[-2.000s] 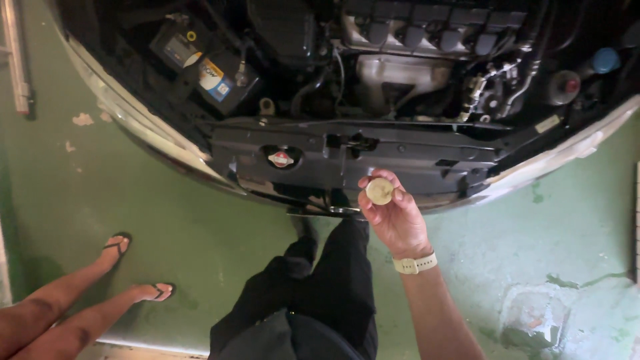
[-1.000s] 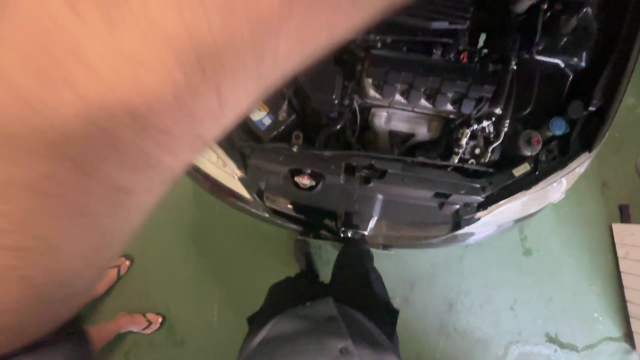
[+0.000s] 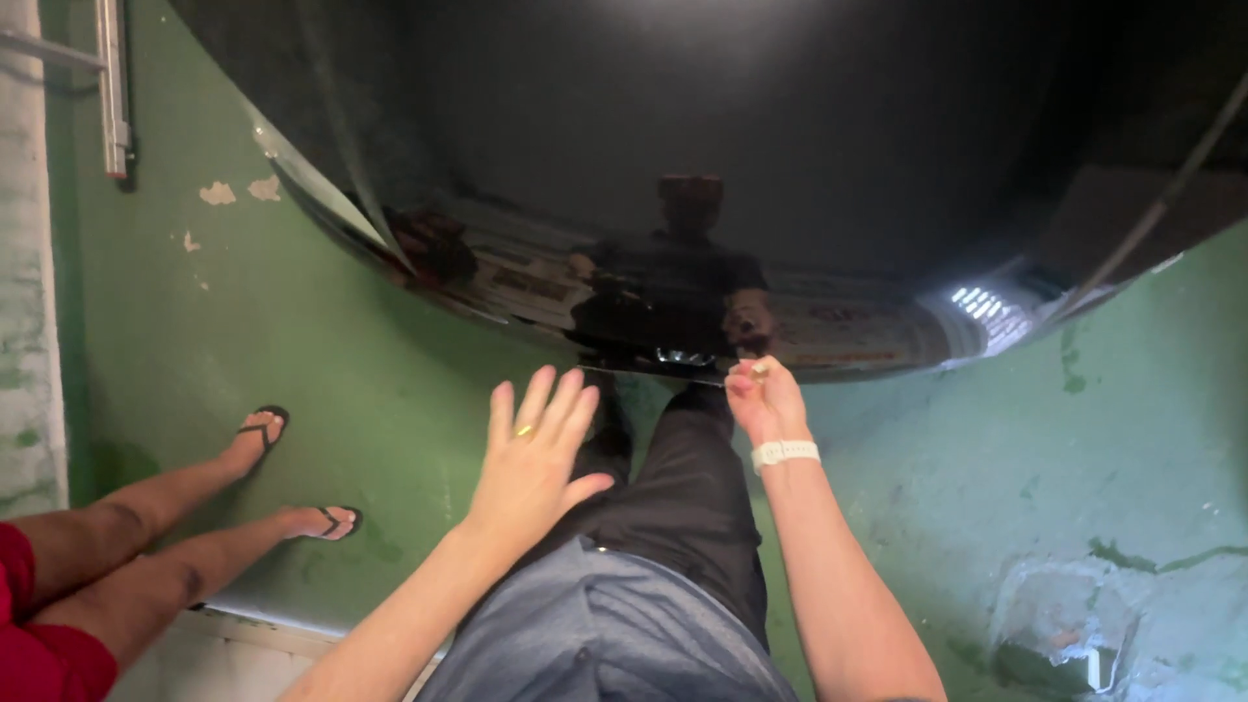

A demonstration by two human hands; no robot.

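A glossy black car hood (image 3: 780, 195) covers the engine bay, and its surface reflects a person. Just below its front edge is my left hand (image 3: 536, 448), fingers spread and palm down, holding nothing; a ring is on one finger. My right hand (image 3: 765, 390), with a pale watch (image 3: 785, 453) on the wrist, is curled at the hood's front edge. Its fingers are closed around a small yellowish round cap (image 3: 760, 370), mostly hidden by them.
Another person's legs (image 3: 175, 487) in black flip-flops stand at the left on the green floor (image 3: 390, 439). A metal frame, perhaps a ladder (image 3: 114, 97), is at the upper left. A damaged floor patch (image 3: 1063, 624) lies at the lower right.
The hood has come down over the engine bay, which was exposed in both earlier frames. A raised arm that filled the upper left is down, and both hands are now in view.
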